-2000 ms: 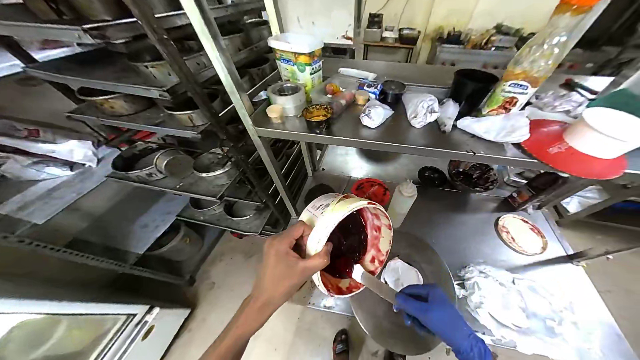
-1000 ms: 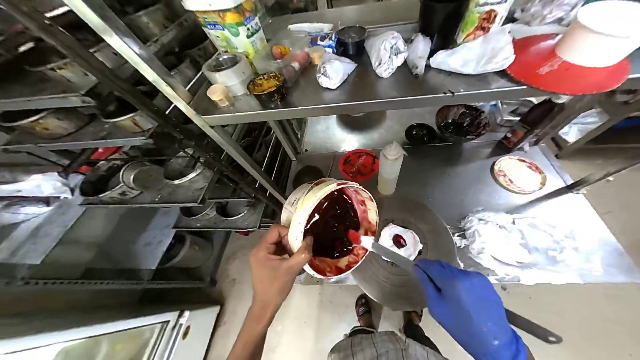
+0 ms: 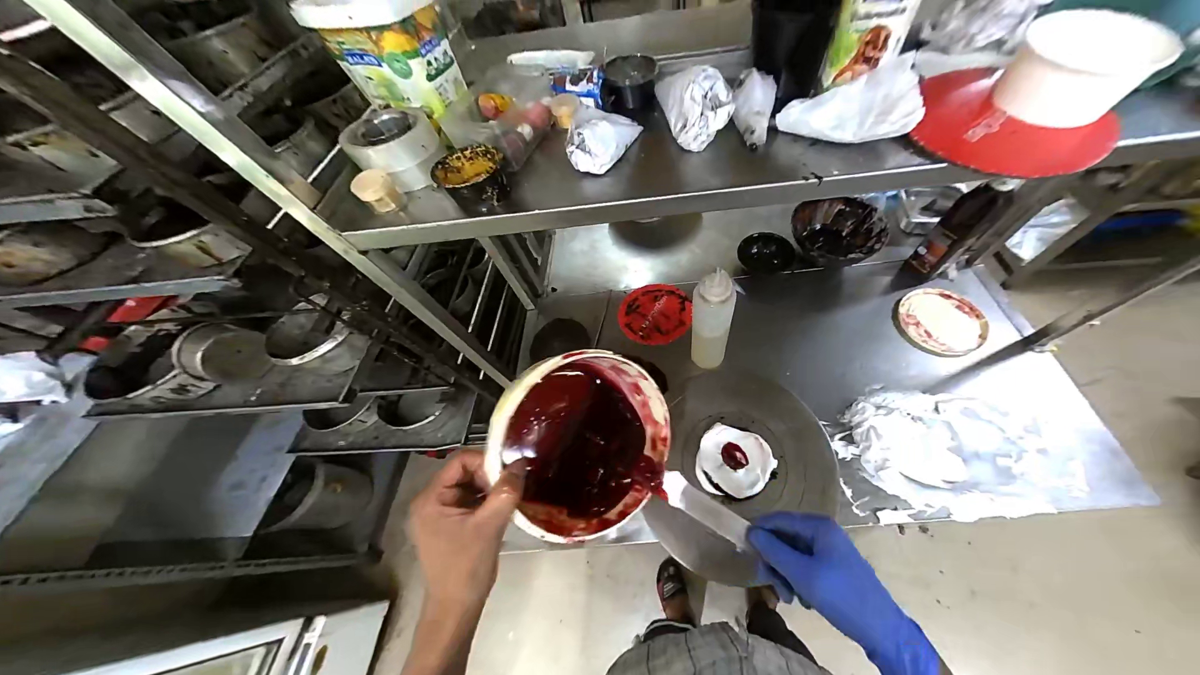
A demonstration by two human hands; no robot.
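Observation:
My bare left hand [image 3: 469, 525] grips the rim of a white plastic tub [image 3: 502, 427], tilted so that dark red glaze or filling [image 3: 586, 441] shows inside. In my blue-gloved right hand [image 3: 816, 572] are a spatula with a white blade [image 3: 703, 514], smeared red at its tip by the tub's rim, and a broad metal palette knife [image 3: 698, 544] just below it. Right of the tub, a round metal turntable [image 3: 802, 431] bears a small white-creamed round [image 3: 717, 445] with a dark red blob [image 3: 734, 456] on its middle.
Behind the turntable stands a squeeze bottle [image 3: 712, 319] beside a red lid [image 3: 654, 314]. White cream [image 3: 937, 455] is spread at the bench's right, below a smeared lid [image 3: 942, 322]. An overhead steel shelf [image 3: 581, 208] holds tubs and piping bags. Racks of cake tins [image 3: 225, 352] stand left.
The spatula has moved from inside the tub to its right rim. The red blob shows on the white round since the middle frame; the earliest shows none. The view has moved closer.

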